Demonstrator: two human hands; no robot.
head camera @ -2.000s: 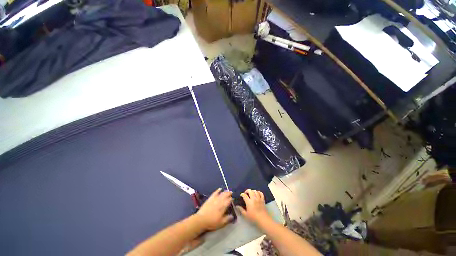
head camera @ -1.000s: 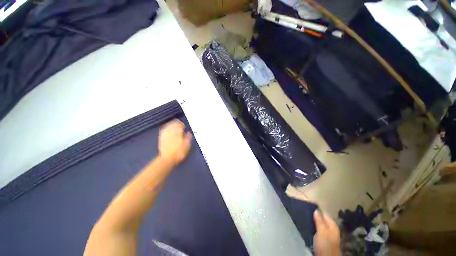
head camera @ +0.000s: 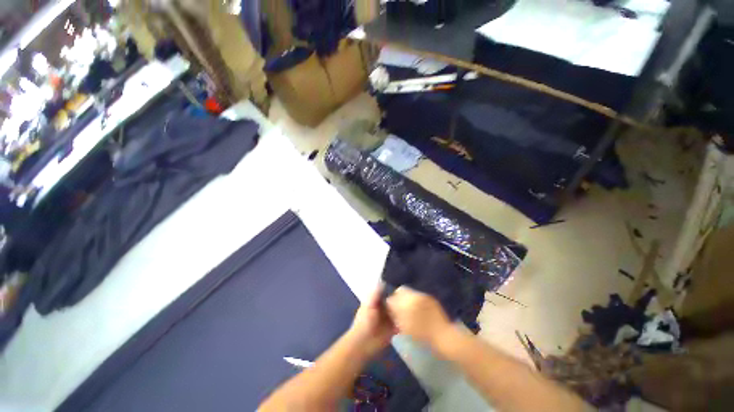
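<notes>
Dark fabric lay covers the near part of the table, with thin parallel ply edges along its far long side. My left hand and my right hand are close together or touching at the table's end, over the lay's cut end. Their fingers are curled and blurred; a small dark bit shows between them, and I cannot tell what they hold. Fabric shears lie on the lay beside my left forearm, blade to the left; the forearm partly hides them. The dark reddish handles are blurred.
Pale table ends at the right. A loose fabric heap lies on its far side. Beyond the end are dark cloth, a plastic-wrapped black roll and floor scraps. A cardboard box stands behind.
My left hand has left the lay's far corner and come back towards me. My right hand has moved left to meet it. The white line across the lay two seconds ago is gone. The view has shifted.
</notes>
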